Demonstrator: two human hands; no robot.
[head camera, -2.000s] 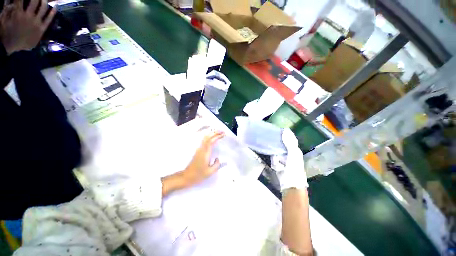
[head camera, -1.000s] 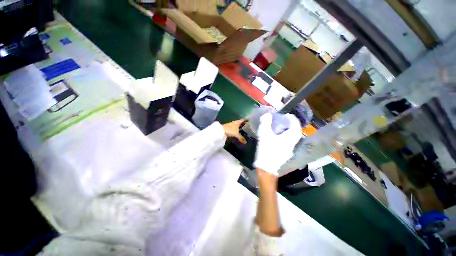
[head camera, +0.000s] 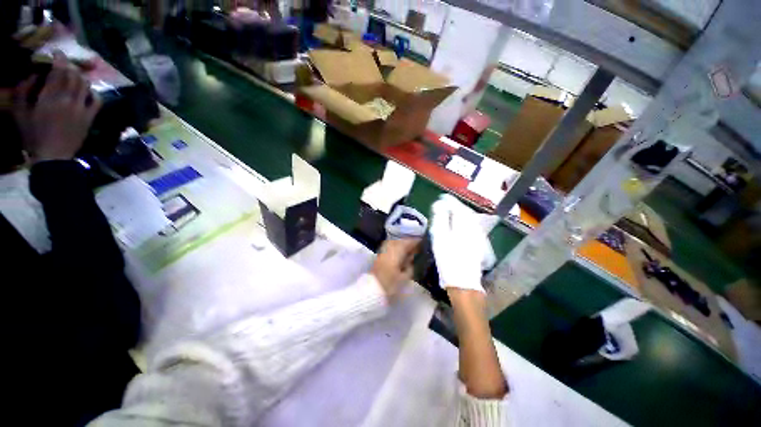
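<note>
My left hand (head camera: 395, 268), bare, is closed around the lower part of a bagged unit (head camera: 407, 222) in cloudy white wrap, its dark end facing up. My right hand (head camera: 461, 246), in a white knit glove, is just right of it, over a dark box (head camera: 430, 271) mostly hidden by the glove. What its fingers grip is hidden. An open black retail box (head camera: 382, 207) with a raised white flap stands on the belt, just beyond the bagged unit. Another open black box (head camera: 289, 222) stands on the white bench to the left.
The green conveyor (head camera: 330, 188) runs past the bench (head camera: 334, 350). A dark box with a bagged unit (head camera: 616, 340) lies on the belt at right. A wrapped post (head camera: 576, 218) rises right of my glove. A brown carton (head camera: 380, 104) stands beyond. A person's hand (head camera: 57, 113) shows at left.
My left hand has come onto the bagged unit near the belt box. My gloved hand no longer visibly holds its whitish bag. The box and unit at right sit farther along the belt.
</note>
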